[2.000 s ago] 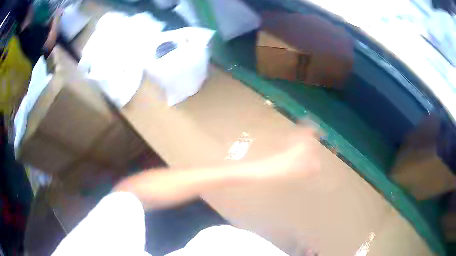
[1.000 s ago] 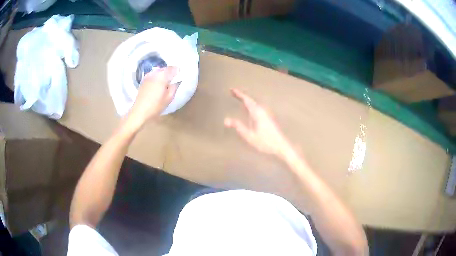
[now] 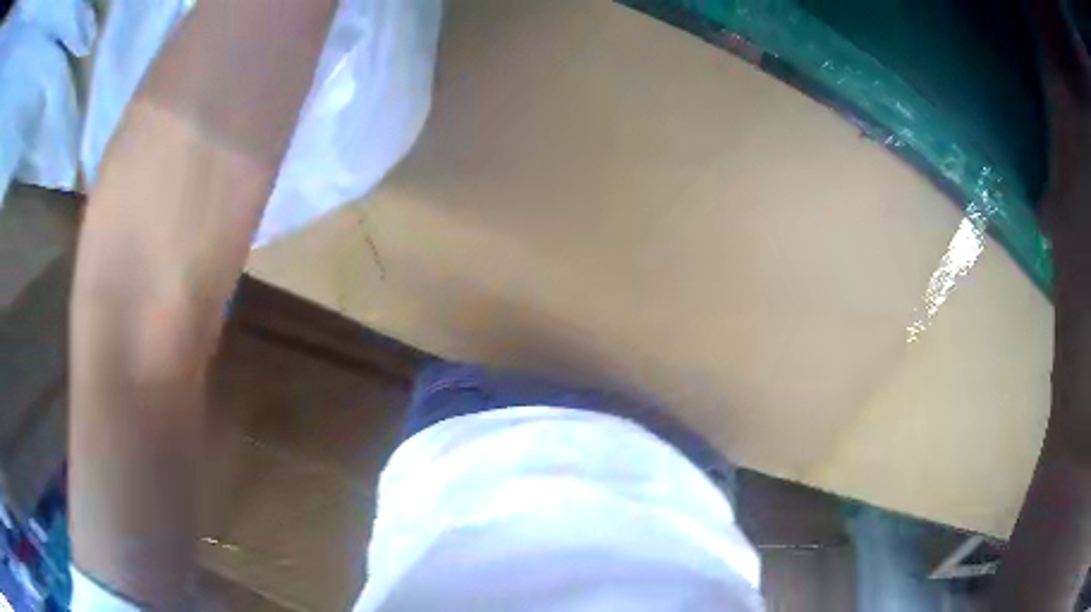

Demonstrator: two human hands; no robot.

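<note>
A white wrapped item [image 3: 371, 120] lies at the upper left of the cardboard bench cover [image 3: 670, 239], cut off by the top edge and partly hidden by my left forearm. My left hand is out of the picture; only the blurred forearm shows, running up across the left side. My right hand is also out of the picture; a dark, blurred arm runs along the right edge. A second white bag [image 3: 36, 102] lies at the far upper left.
The green bench frame [image 3: 885, 96] curves along the upper right. Shiny clear tape [image 3: 951, 269] crosses the cover's right part. Brown cardboard [image 3: 299, 478] shows below the bench at lower left. My white-clothed body [image 3: 562, 514] is against the near edge.
The view has moved closer and lower over the bench. Both hands, seen over the bench a second ago, have left the picture. The wrapped item now sits partly beyond the top edge.
</note>
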